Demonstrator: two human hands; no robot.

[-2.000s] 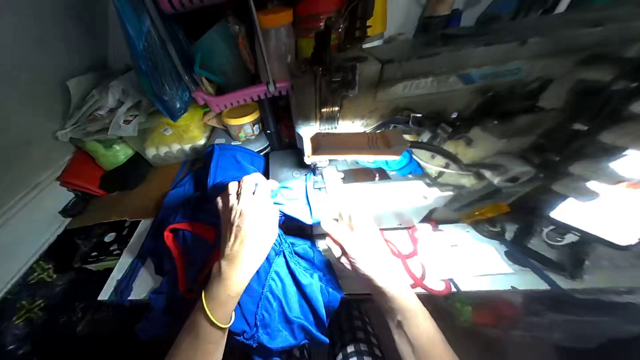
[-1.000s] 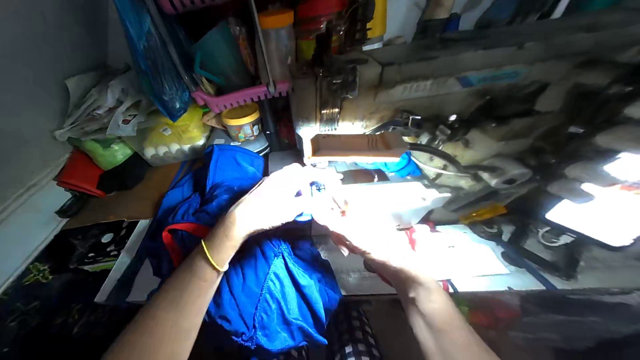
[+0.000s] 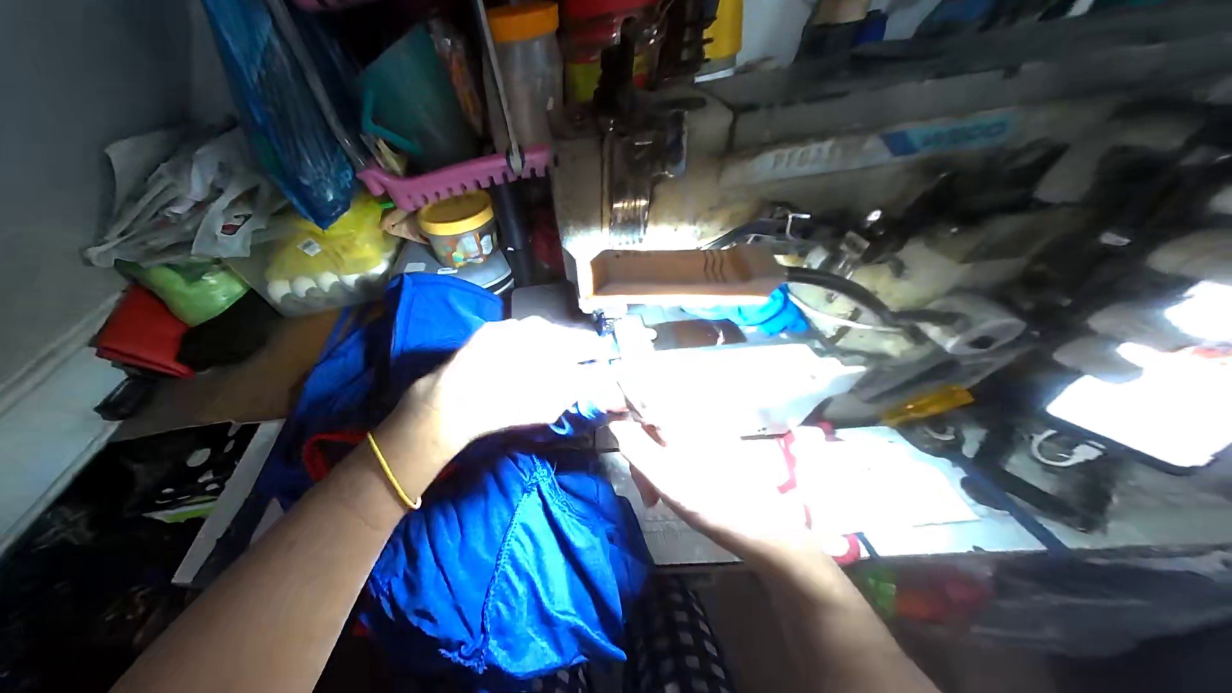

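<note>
A bright lamp washes out the needle area of an industrial sewing machine (image 3: 654, 144). Blue fabric (image 3: 520, 568) with a gathered seam lies in front of the machine, hangs over the table edge and spreads to the left, with a red trim (image 3: 327, 452) showing. My left hand (image 3: 520, 375), a yellow band on its wrist, is closed on the blue fabric beside the needle area. My right hand (image 3: 693, 472) is just to the right, its fingertips close to the fabric edge; glare hides whether they grip it. The needle and presser foot cannot be made out clearly.
A pink basket (image 3: 462, 183), a yellow-lidded tub (image 3: 457, 228) and plastic bags (image 3: 192, 207) stand behind at left. A brown tray (image 3: 688, 274) is fixed to the machine. Red cord (image 3: 789, 462) and white paper (image 3: 890, 481) lie at right, near a brightly lit flat object (image 3: 1145, 414).
My left hand has moved from flat on the fabric at left to the needle area. The blue fabric is bunched differently in front. My right hand has moved slightly down and away from the needle.
</note>
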